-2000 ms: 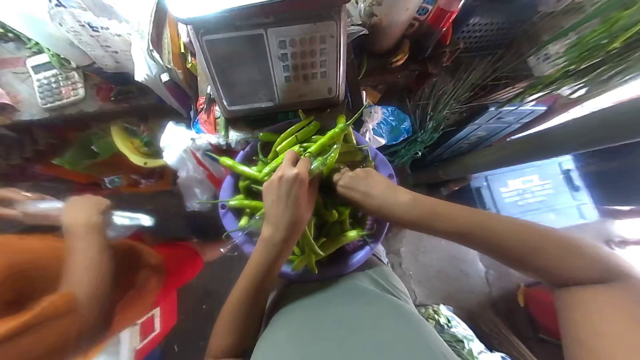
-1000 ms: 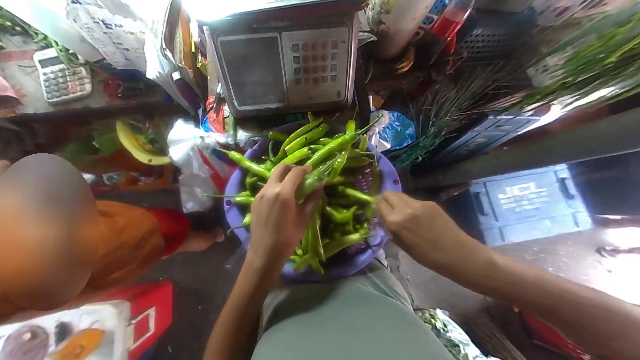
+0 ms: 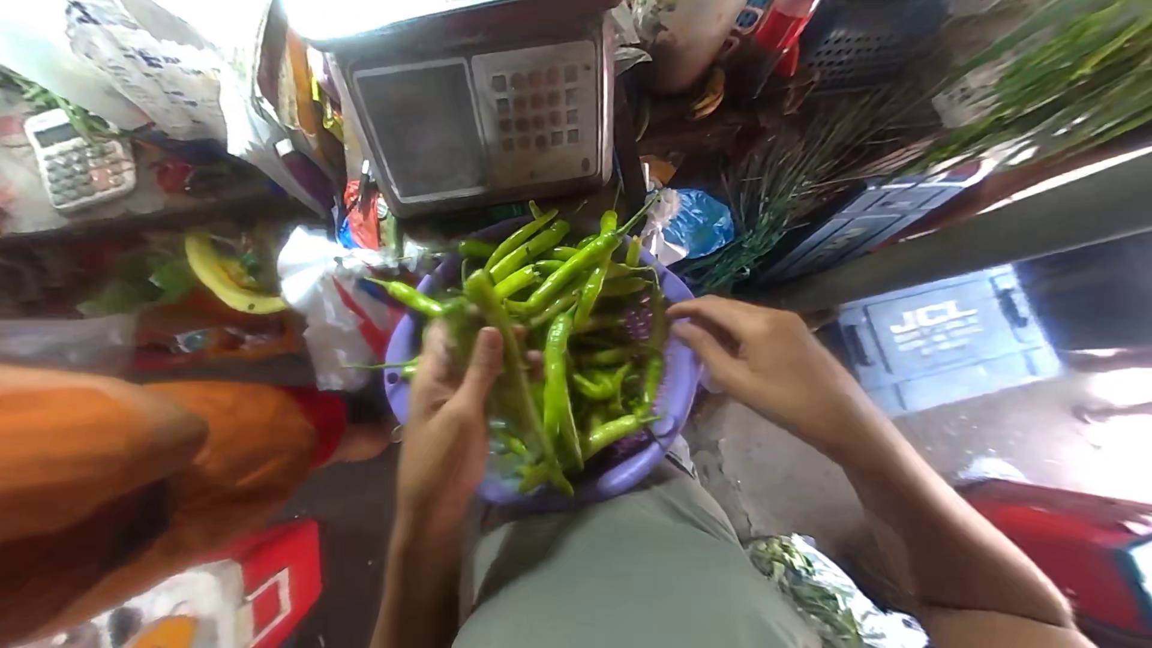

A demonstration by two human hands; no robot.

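Observation:
A purple plastic basin [image 3: 630,472] full of long green chili peppers [image 3: 576,270] stands at my lap. On its left side my left hand [image 3: 459,378] holds several green peppers, blurred, with the thumb across them and other fingers partly hidden. At the basin's right rim is my right hand [image 3: 738,351], thumb and index finger a little apart, with nothing visible between them. Purple mesh [image 3: 641,315] shows among the peppers near that hand.
A weighing scale [image 3: 540,108] sits just beyond the basin. White plastic bags [image 3: 315,297] hang at its left, and a blue plastic bag [image 3: 702,223] lies at its right. A person in orange [image 3: 225,441] is close on the left. A lidded crate [image 3: 954,337] stands right.
My left hand has turned and moved left over the basin with peppers in it. My right hand has gone from among the peppers to the right rim. The person at left has shifted.

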